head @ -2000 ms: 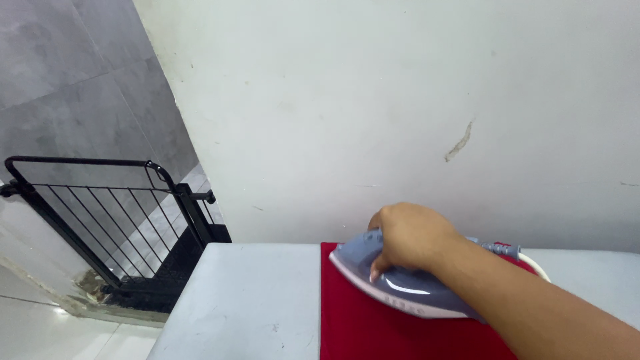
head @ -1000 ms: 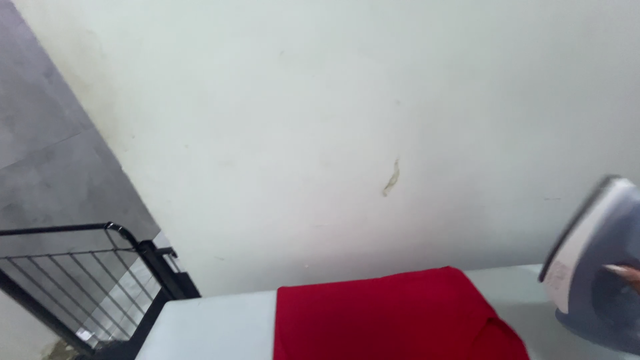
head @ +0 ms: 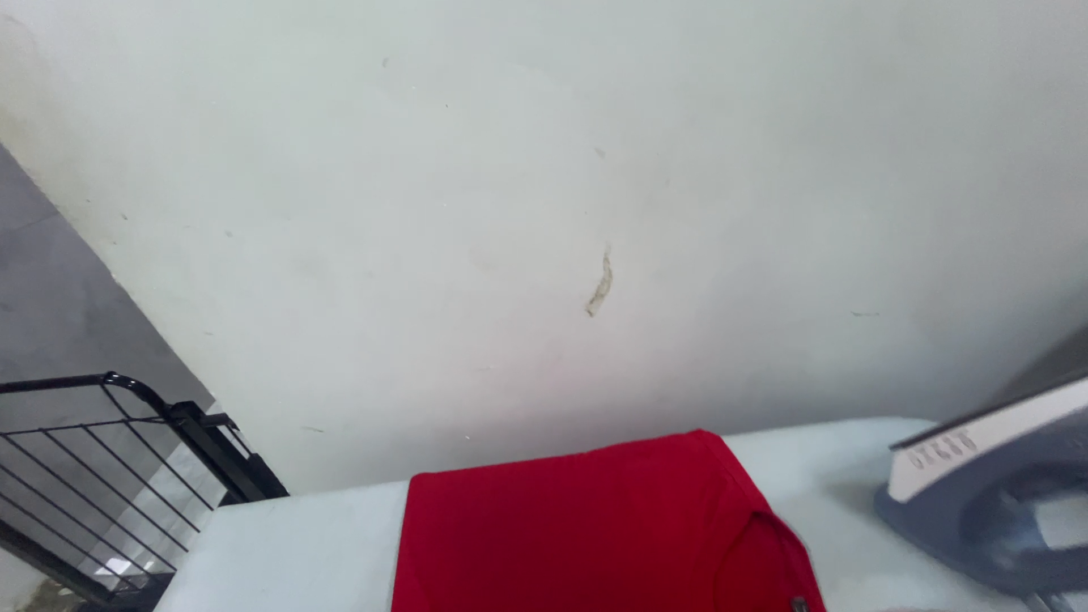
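Observation:
A folded red garment [head: 561, 527] lies on the pale ironing surface [head: 297, 544], its neckline opening toward the lower right with a small tag inside. At the right edge stands a blue-grey clothes iron [head: 960, 518] with a pale rim, its soleplate side toward the wall and part of it cut off by the frame. No hand shows on the visible part of the iron. A small blurred skin-toned patch touches the bottom edge beside the garment; which hand it belongs to cannot be told. Neither hand is otherwise visible.
Behind the surface rises a pale wall [head: 510, 255] with scuffs and a chipped mark. A black metal gate [head: 110, 476] stands at the lower left, near grey tiles [head: 76, 289]. A dark shape lies behind the iron at the right edge.
Two seconds ago a hand held the iron on the red garment; the iron has moved off it to the right and now stands tilted up. The view has shifted.

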